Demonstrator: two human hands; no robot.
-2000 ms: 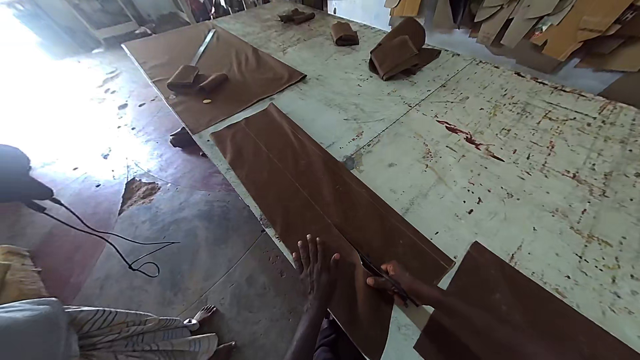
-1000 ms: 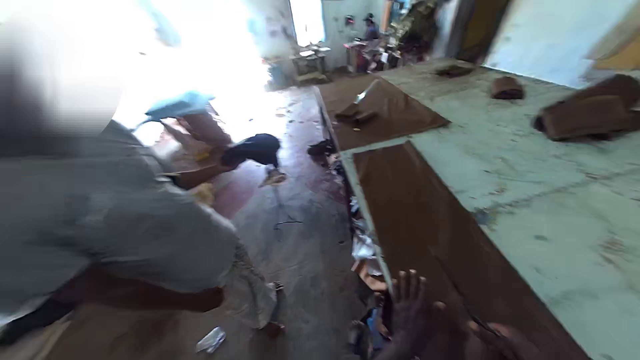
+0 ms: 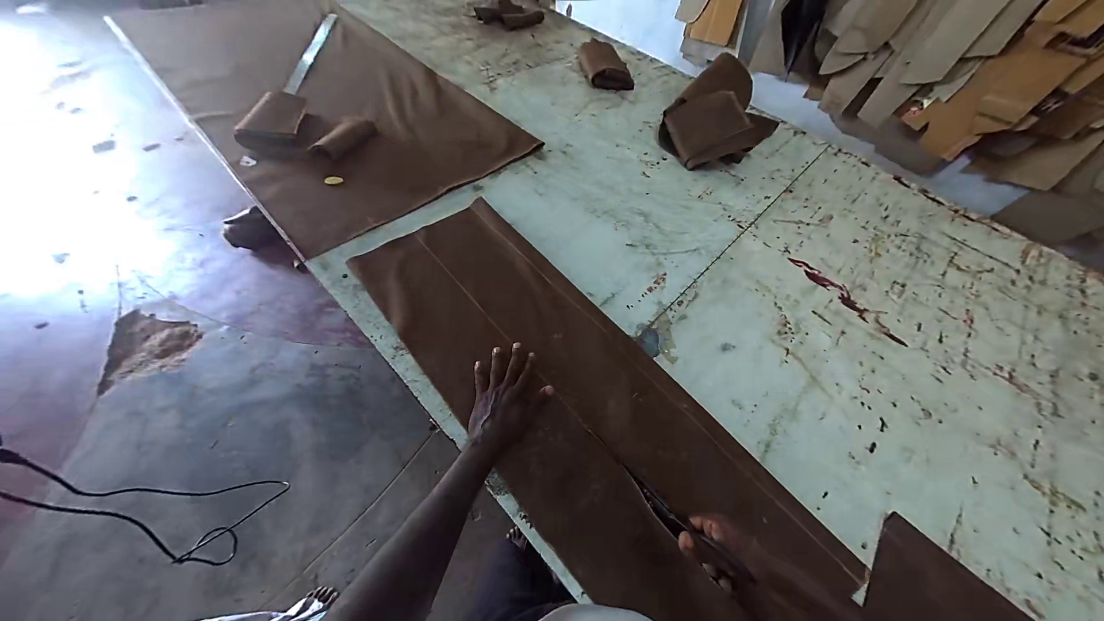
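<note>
My left hand [image 3: 507, 398] lies flat with fingers spread on a long strip of brown fabric or leather [image 3: 561, 336]. Lower right of it, my right hand [image 3: 720, 552] is closed on dark-handled scissors [image 3: 660, 509], whose blades sit in a slit in the strip. A thin straight line runs along the strip from its far end to the slit. Part of the scissors is hidden by my fingers. Another brown piece [image 3: 931, 578] lies at the lower right, beside the strip.
On the worktable [image 3: 811, 362], a large brown sheet [image 3: 414, 103] bears folded brown pieces [image 3: 272, 116] and a metal ruler [image 3: 310, 53]. Folded bundles [image 3: 711, 121] lie along the far side. Cut patterns [image 3: 966, 69] hang on the wall. A black cable [image 3: 129, 515] lies on the floor at left.
The view swung left a second ago and has come back. Against two seconds ago, the slit by the scissors reaches farther up the strip. The person seen standing at left is mostly out of view.
</note>
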